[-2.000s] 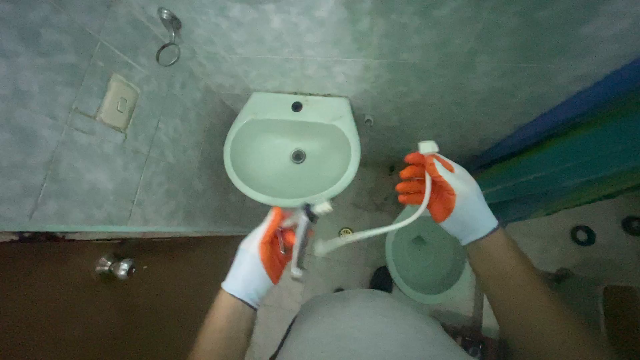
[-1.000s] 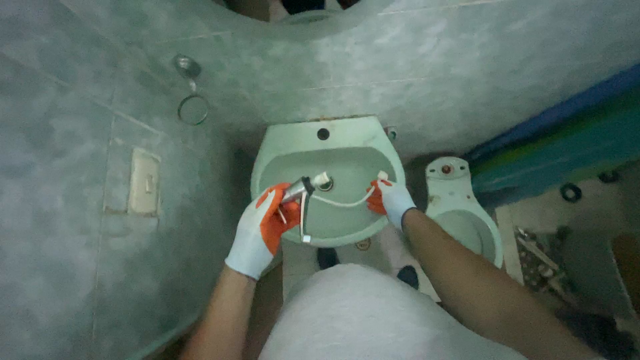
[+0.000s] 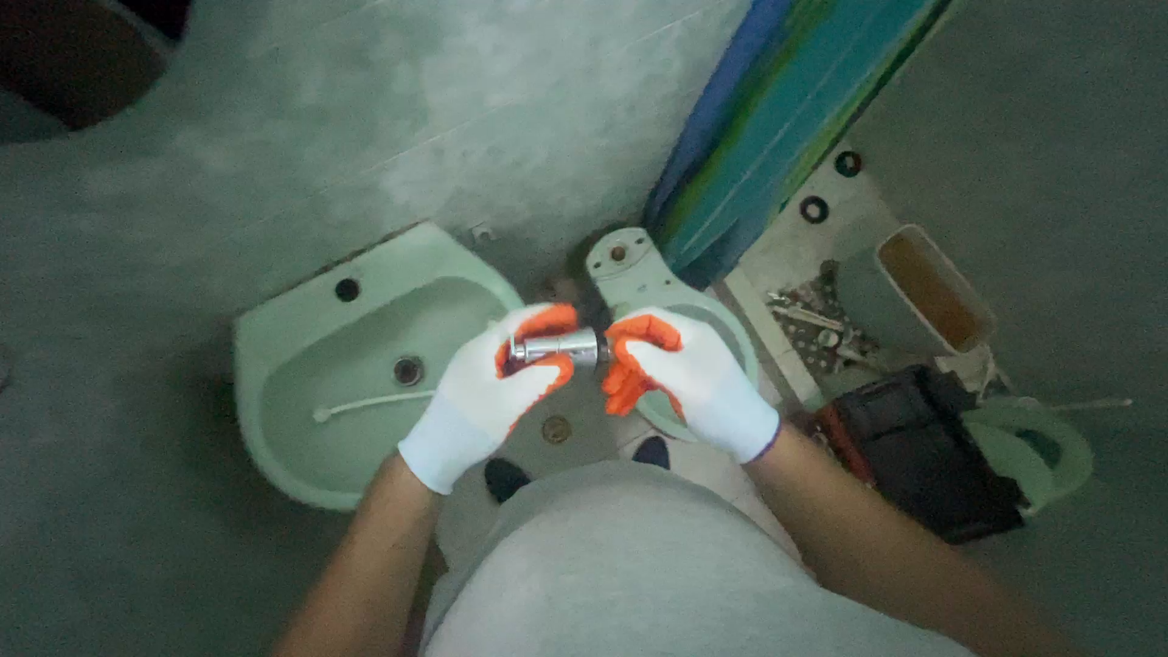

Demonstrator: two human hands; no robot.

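Observation:
My left hand (image 3: 511,374), in a white glove with orange grip faces, holds a chrome faucet (image 3: 561,348) level, its dark base end facing right. At that end are the bent fingers of my right hand (image 3: 671,370), gloved alike; whether they grip a part there is hidden. A white flexible hose (image 3: 374,402) lies in the basin of the pale green washbasin (image 3: 274,433), and its far end passes out of sight behind my left hand. The washbasin has a dark faucet hole (image 3: 347,290) in its back ledge and a metal drain (image 3: 408,370).
Right of the basin stands a toilet bowl (image 3: 630,260) without a tank. A colourful curtain (image 3: 785,119) hangs behind it. Beyond are tools and fittings (image 3: 821,319), an open tank-like container (image 3: 981,328), a black toolbox (image 3: 931,456) and two dark rings (image 3: 814,210). A floor drain (image 3: 557,430) shows below my hands.
The view has swung right. The hose, whose end my right hand held before, now lies in the basin. My right hand has come to the faucet's base end, and the faucet is turned level.

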